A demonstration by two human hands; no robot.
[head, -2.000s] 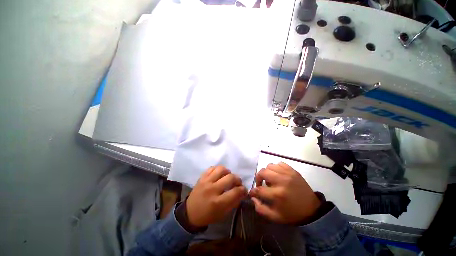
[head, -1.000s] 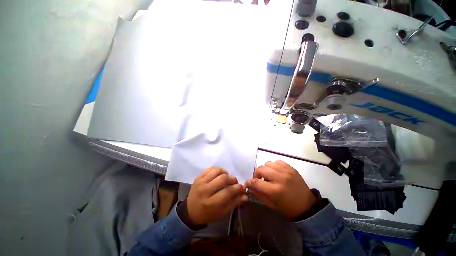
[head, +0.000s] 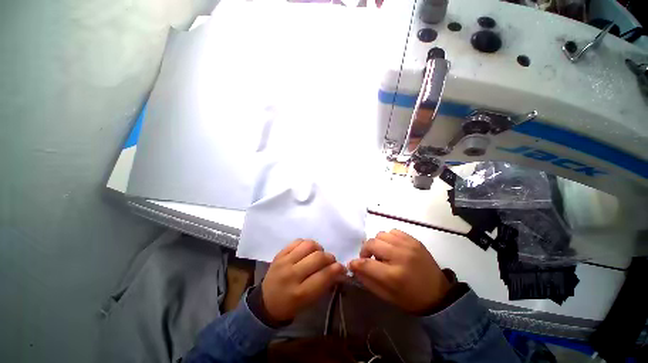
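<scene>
A light grey fabric piece [head: 305, 223] lies left of the needle area of the white sewing machine [head: 526, 92]. Its upper part is washed out by the lamp, and a small fold shows in its middle. My left hand [head: 298, 280] pinches its near edge by the lower right corner. My right hand [head: 399, 271] pinches the same corner from the right. The fingertips of both hands almost touch. The needle and presser foot are lost in the glare.
A large grey panel [head: 192, 135] lies left of the fabric. Black trim pieces [head: 540, 281] and a clear plastic bag [head: 508, 188] lie under the machine arm. Grey cloth [head: 167, 298] hangs below the table's front left edge [head: 181, 220]. A pale wall [head: 57, 142] is at the left.
The view has shifted slightly. Both hands stay at the fabric's lower right corner, with small finger movements; the fabric lies nearly the same.
</scene>
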